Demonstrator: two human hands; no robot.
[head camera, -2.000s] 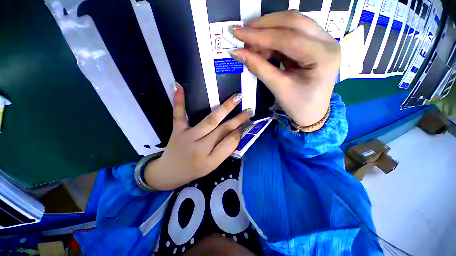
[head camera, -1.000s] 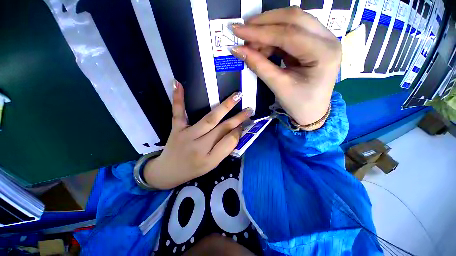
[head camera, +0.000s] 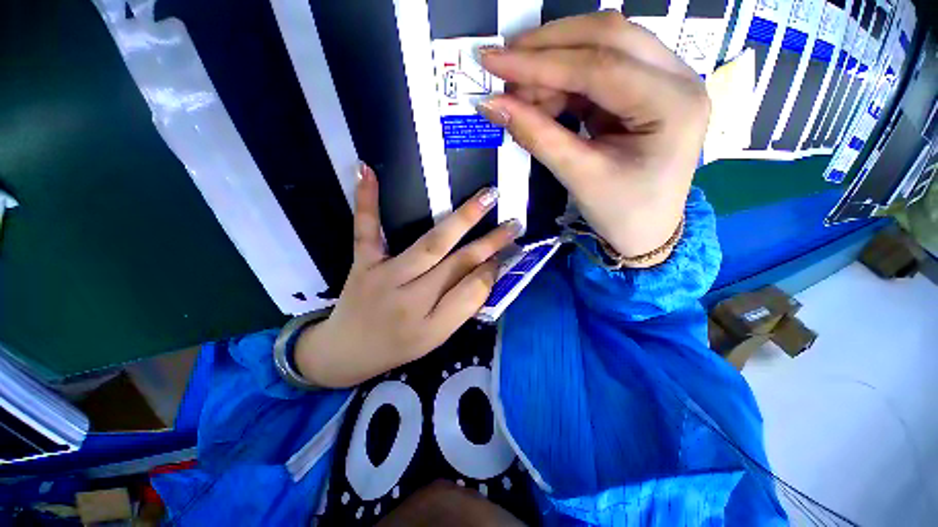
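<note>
A printed label (head camera: 470, 131), white with a blue band, lies across a black strip (head camera: 468, 185) on the white backing sheet (head camera: 422, 103). My right hand (head camera: 607, 124) is at the label's right edge, with thumb and index fingertips on or just over it. My left hand (head camera: 406, 299) lies with fingers spread on the sheet below the label. A label strip (head camera: 521, 276) with blue bands sticks out from under my left palm; whether my fingers grip it is partly hidden.
A sheet with an aligned blue row (head camera: 792, 46) lies to the right. Shiny white edging (head camera: 195, 124) runs along the left black piece on the green tabletop (head camera: 77, 278). Layered sheets (head camera: 36, 412) are at the far left. Cardboard boxes (head camera: 766, 319) sit on the pale floor at right.
My right hand has moved very slightly to the right, and more of the label's printed drawing shows. My left hand has hardly moved.
</note>
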